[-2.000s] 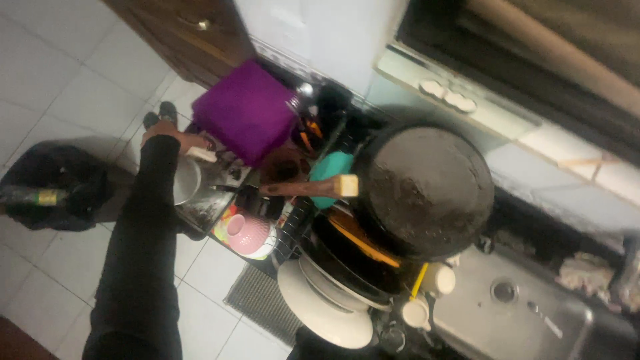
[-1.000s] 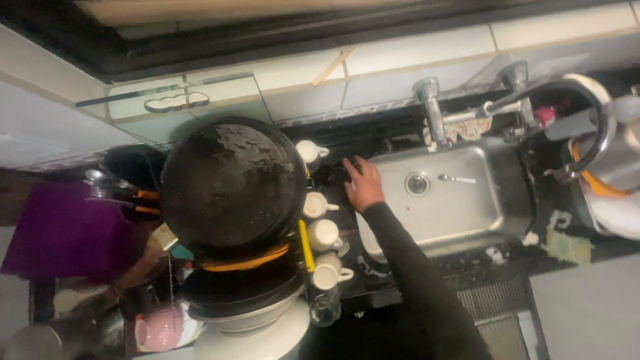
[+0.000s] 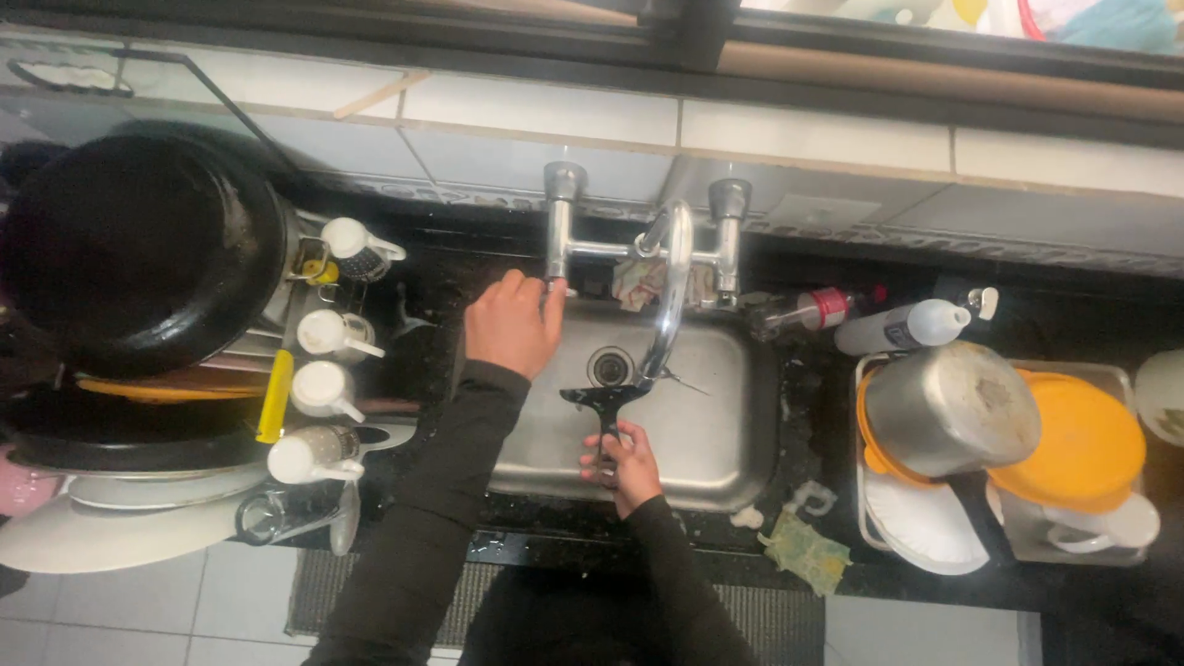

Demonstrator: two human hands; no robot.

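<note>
Over the front of the stainless steel sink [image 3: 712, 453], my right hand [image 3: 629, 467] is closed around the handle of a small black squeegee [image 3: 606, 400]. Its dark head lies below the spout of the chrome faucet [image 3: 680, 277], near the drain [image 3: 610, 365]. My left hand [image 3: 513, 324] is at the left faucet valve, its fingers against the handle at the sink's back left corner. How firmly the fingers grip that handle is hidden. A crumpled cloth [image 3: 638, 282] lies behind the basin.
Left stand a large black pan [image 3: 139, 259], stacked plates [image 3: 120, 532] and several white mugs [image 3: 324, 388]. Right are a plastic bottle [image 3: 819, 307], a white bottle [image 3: 902, 326], a metal pot [image 3: 953, 407] on a tray [image 3: 865, 518], and a green sponge cloth [image 3: 807, 553].
The view has swung right to the sink. My left hand has moved from the counter left of the basin to the faucet valve. My right hand with the squeegee now shows.
</note>
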